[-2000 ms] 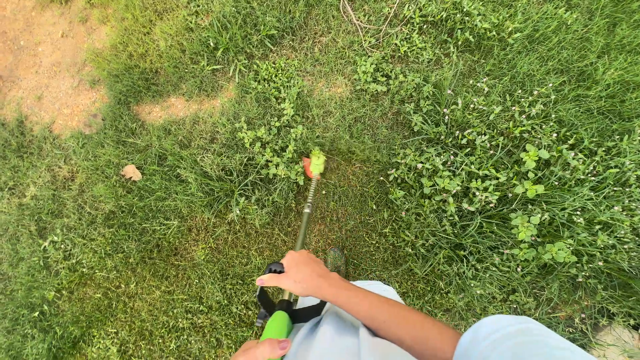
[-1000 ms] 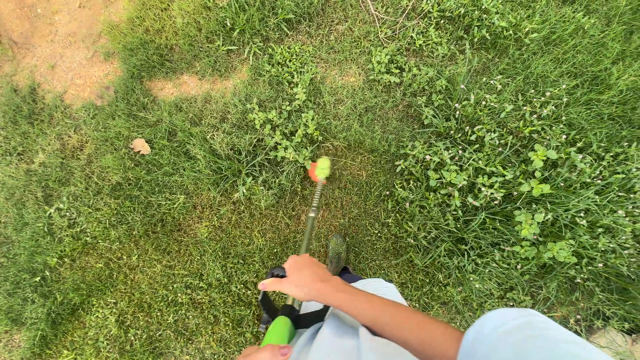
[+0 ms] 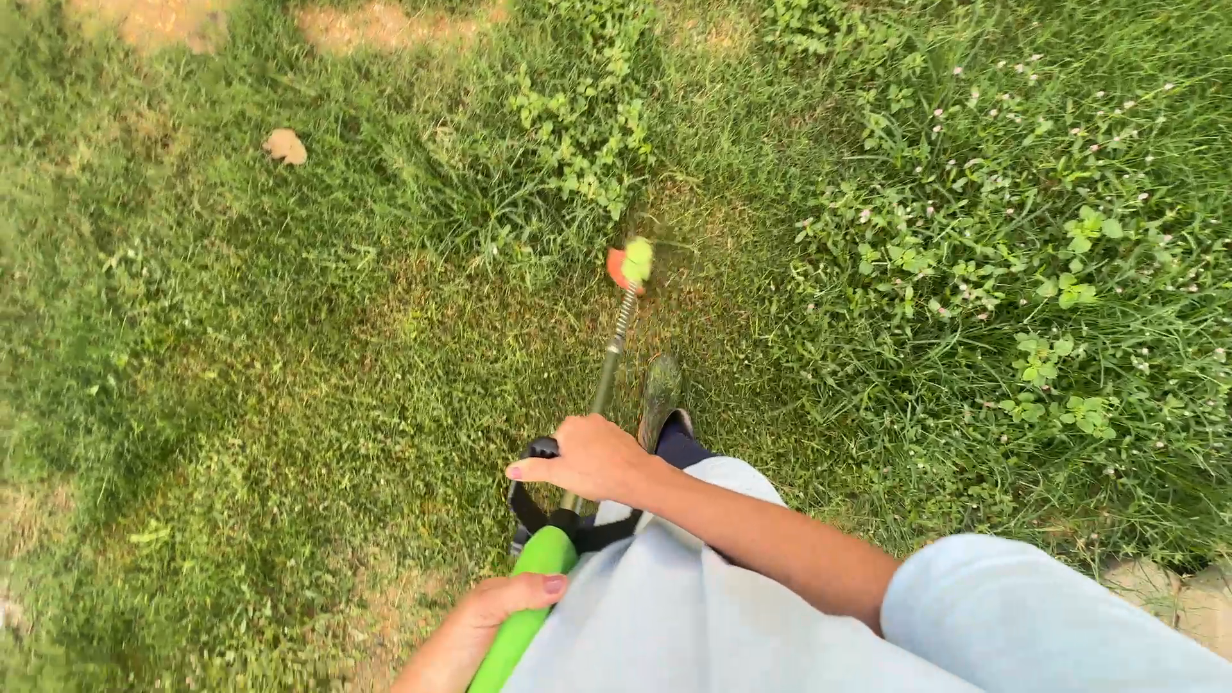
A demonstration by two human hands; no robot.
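Observation:
A string trimmer with a green rear housing and a thin olive shaft runs up the middle of the view. Its lime-green head and orange guard are at the grass, blurred. My right hand is closed around the front of the trimmer, beside a black knob and loop handle. Lower down, my left hand grips the green housing, thumb on top; the rest of that hand is hidden. A coiled spring-like part sits just behind the head.
Short grass lies left of the shaft. Leafy weeds stand ahead of the head, and taller flowering weeds on the right. My shoe is beside the shaft. A dry leaf and pale stones are also visible.
The trimmer head has moved back over the ground, away from the leafy weeds ahead. Both hands keep their hold. The view has shifted, with the dry leaf now higher in it.

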